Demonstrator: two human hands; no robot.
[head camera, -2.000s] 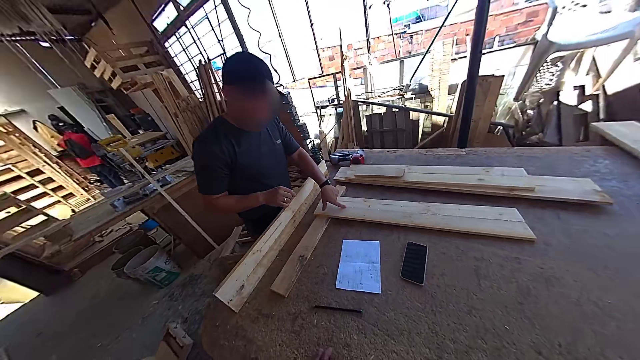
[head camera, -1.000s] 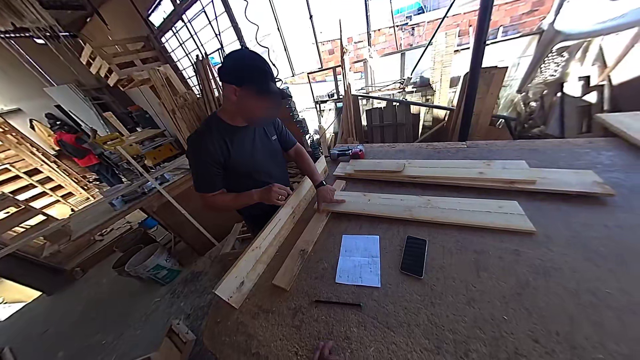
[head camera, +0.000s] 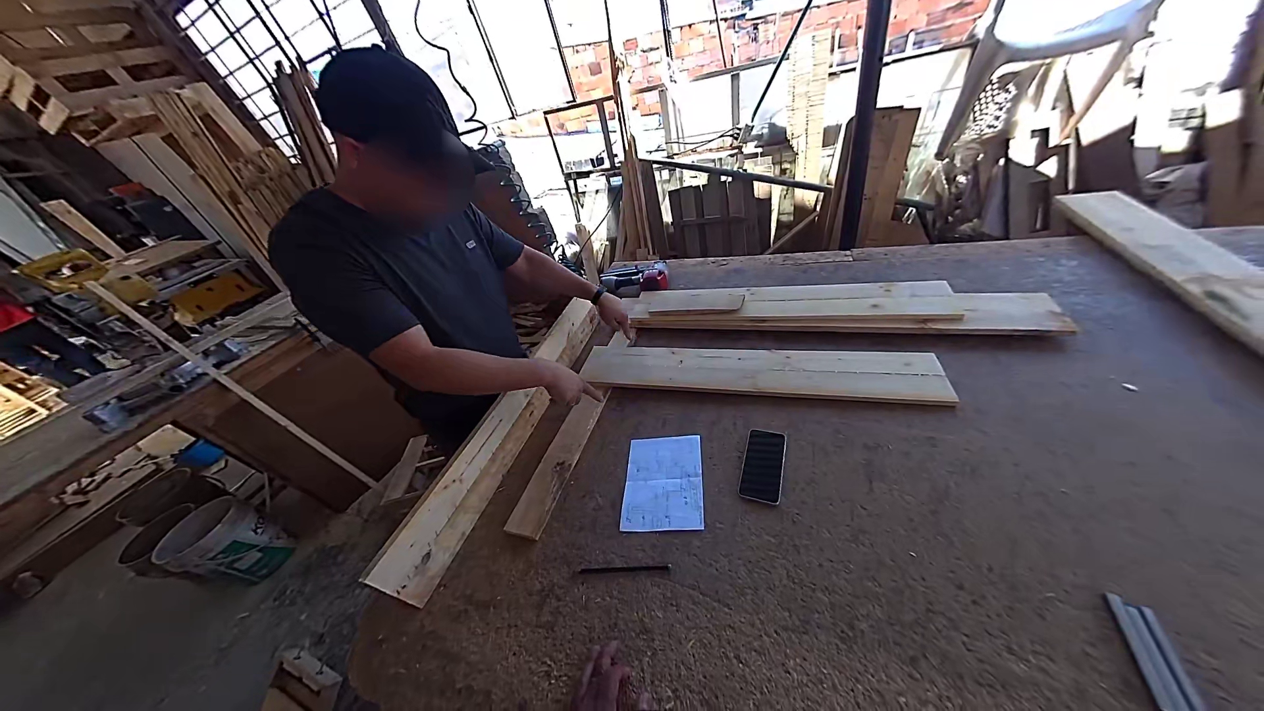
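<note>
My left hand (head camera: 602, 681) shows only in part at the bottom edge, its fingers on the brown tabletop (head camera: 889, 592); nothing is seen in it. My right hand is out of view. A dark pencil-like stick (head camera: 624, 569) lies just beyond my fingers. Farther up are a sheet of paper (head camera: 662, 484) with drawn lines and a dark-screened phone (head camera: 762, 466). A co-worker (head camera: 395, 247) across the table points with both hands near the left end of a pale wooden board (head camera: 770, 375). That end lies by a narrow wooden strip (head camera: 558, 464), beside a long thick plank (head camera: 484, 464).
Stacked boards (head camera: 839, 306) lie at the table's back, with a red and black power tool (head camera: 637, 278) at their left end. Another plank (head camera: 1175, 257) is at the right rear. Grey metal profiles (head camera: 1153, 652) lie at the lower right. Buckets (head camera: 222, 538) stand on the floor at left.
The co-worker leans farther over the boards; the hand that was on the long plank now points at the board's near corner, the other at its far side. The view has moved closer.
</note>
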